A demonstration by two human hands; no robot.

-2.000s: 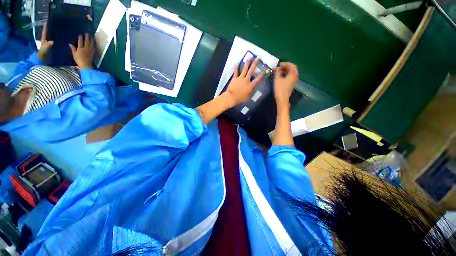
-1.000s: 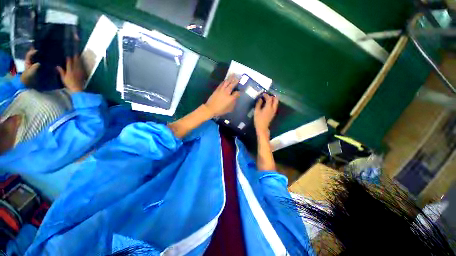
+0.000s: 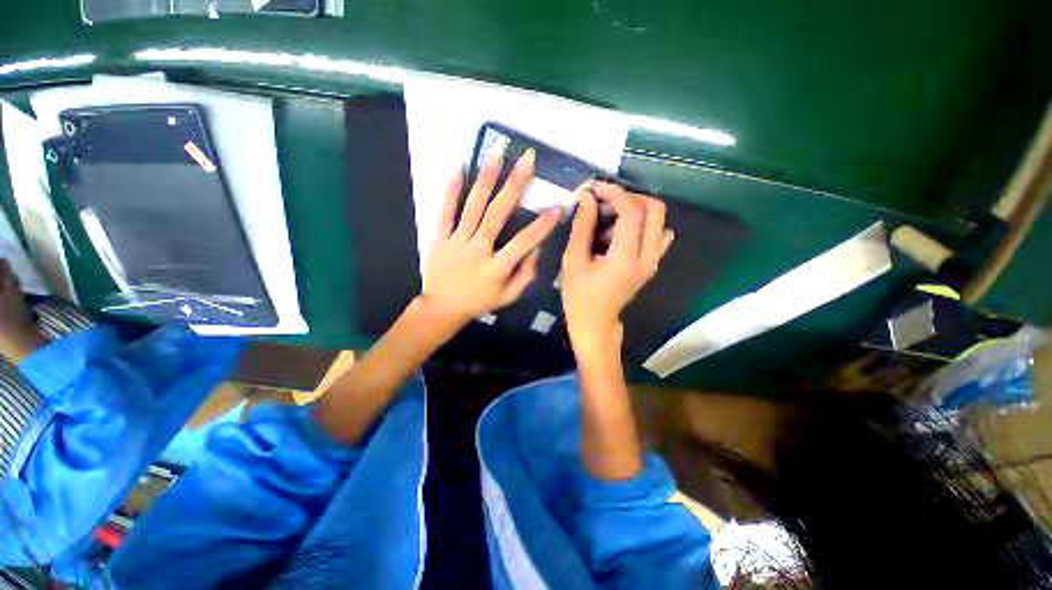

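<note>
A black tablet back cover (image 3: 556,164) lies inner face up on the bench in front of me, partly over a white separator sheet (image 3: 438,121). Pale adhesive pads (image 3: 543,323) show on it. My left hand (image 3: 471,259) lies spread flat on the cover, fingers apart. My right hand (image 3: 611,248) is beside it with thumb and index finger pinched at the cover's upper part, by a pale pad. Whatever is between those fingertips is too small to make out. The hands hide the cover's middle.
A black mat (image 3: 375,219) lies under the work. Covers (image 3: 162,207) lie on white sheets at the left. A white strip (image 3: 775,302) lies at the right, with a clear bag (image 3: 994,375) beyond. A co-worker's blue sleeve (image 3: 104,392) is at lower left.
The view has moved closer and turned. My left hand has spread over the cover from its left edge. My right hand is now pinched near the cover's upper middle.
</note>
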